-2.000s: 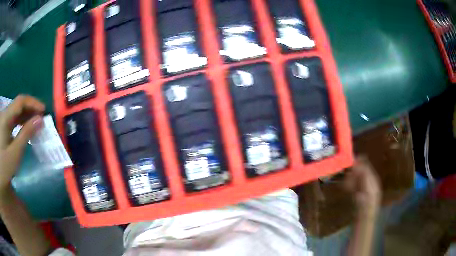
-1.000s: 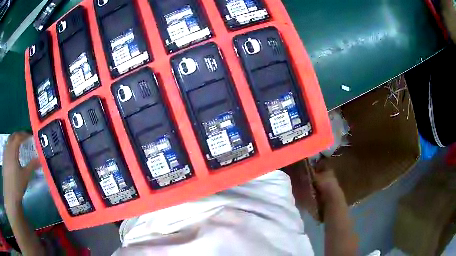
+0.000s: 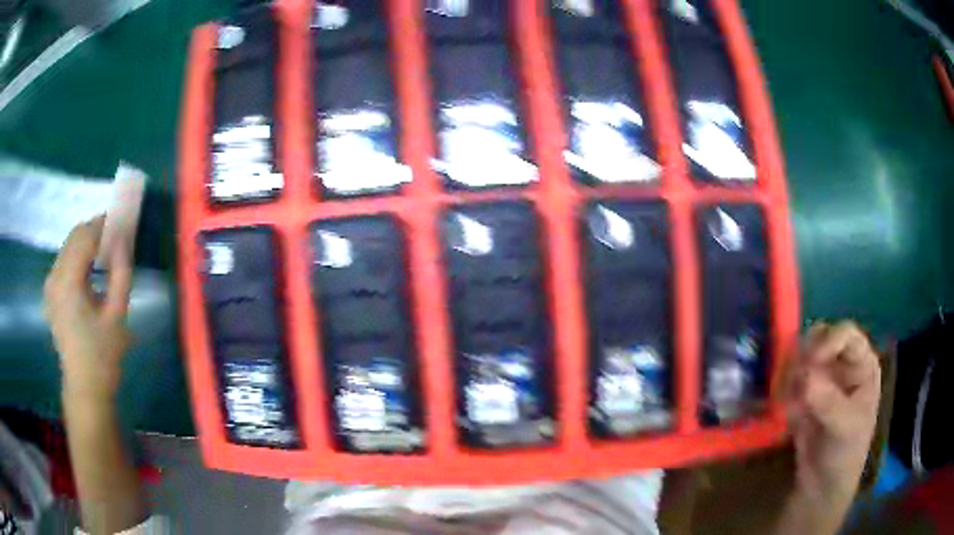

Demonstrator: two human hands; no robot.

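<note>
The red phone tray (image 3: 418,466) lies in front of me, with two rows of black phones face down in its slots. A phone in the near row (image 3: 497,313) shows white and blue patches at its lower end. My left hand (image 3: 94,298) is left of the tray, its fingers closed on a folded white label strip (image 3: 123,214). My right hand (image 3: 837,376) is curled at the tray's lower right corner. The picture is blurred, and whether its fingers grip the tray or anything else cannot be told.
The bench top (image 3: 868,167) is glossy green, with a pale line (image 3: 63,47) at the upper left. A white band (image 3: 47,204) lies on the bench behind my left hand. The red edge of another tray (image 3: 945,78) shows at the far right.
The tray appears further right and straighter in view. My left hand has come up and holds the strip in clearer view. My right hand has moved up to the tray's corner.
</note>
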